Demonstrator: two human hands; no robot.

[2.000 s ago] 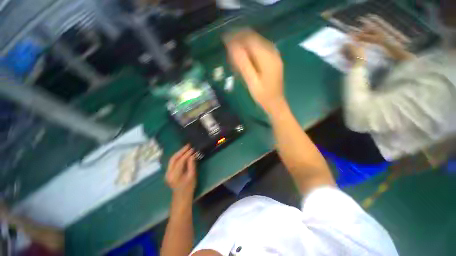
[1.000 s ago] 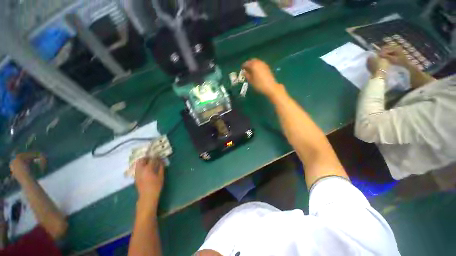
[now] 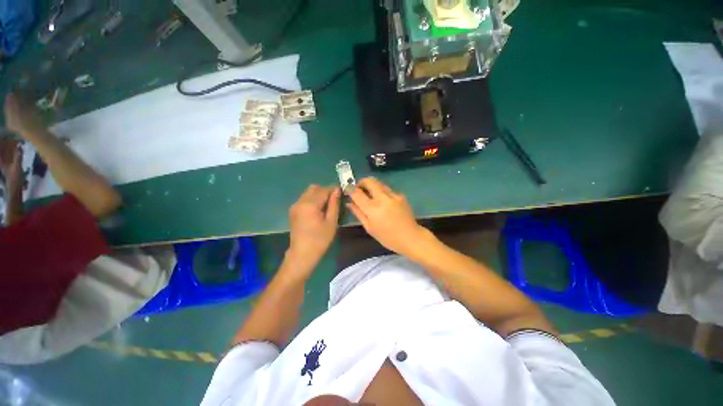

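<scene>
A small pale module is held upright between the fingertips of both hands, over the bench's front part. My left hand pinches its lower left side. My right hand pinches its lower right side. The test fixture's black base stands ahead and to the right, with red digits lit on its front. Its nest shows a brown-gold seat with no pale module visible in it. The clear guide plate and the lit green board are above the nest.
Several pale modules lie on the white sheet at left. A black cable curves to the fixture. Black tweezers lie right of the base. A metal post stands behind. People sit at both sides.
My left hand has left the modules on the sheet, and my right hand has come back from beyond the fixture. Both now meet at one module. The view has shifted and turned.
</scene>
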